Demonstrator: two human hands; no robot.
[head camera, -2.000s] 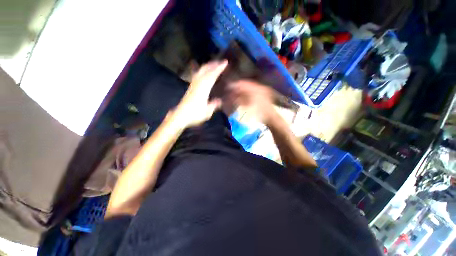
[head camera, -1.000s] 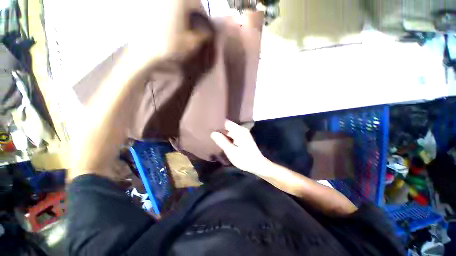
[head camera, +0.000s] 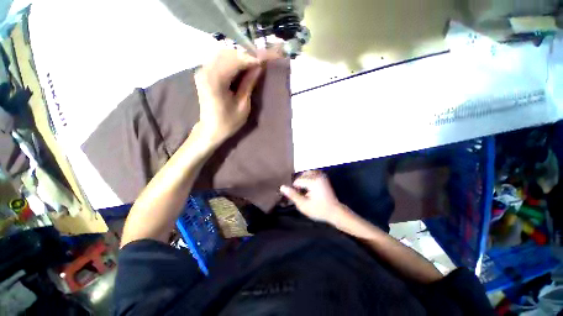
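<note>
A brown cloth piece (head camera: 262, 133) lies on the white machine table and hangs over its front edge. A seam crosses its left part. My left hand (head camera: 225, 92) pinches the cloth's far end, fingertips close to the presser foot and needle area (head camera: 262, 49); the exact contact is blurred. My right hand (head camera: 315, 196) is at the cloth's near right corner, below the table edge, fingers bent and holding the border. The sewing machine head (head camera: 207, 18) is above my left hand, with a small round silver knob (head camera: 295, 44) to its right.
The table (head camera: 370, 111) has a dark joint line and a printed ruler strip (head camera: 494, 106) at right. Blue crates (head camera: 484, 191) (head camera: 194, 231) are under its front edge, with a tan ribbed pad (head camera: 228, 217) near the left one. A red-orange stool (head camera: 85, 265) is at lower left.
The view has turned from the crates back to the machine. My left hand has carried the cloth's far end up to the needle area, and the cloth lies flatter. My right hand stays near the lower corner.
</note>
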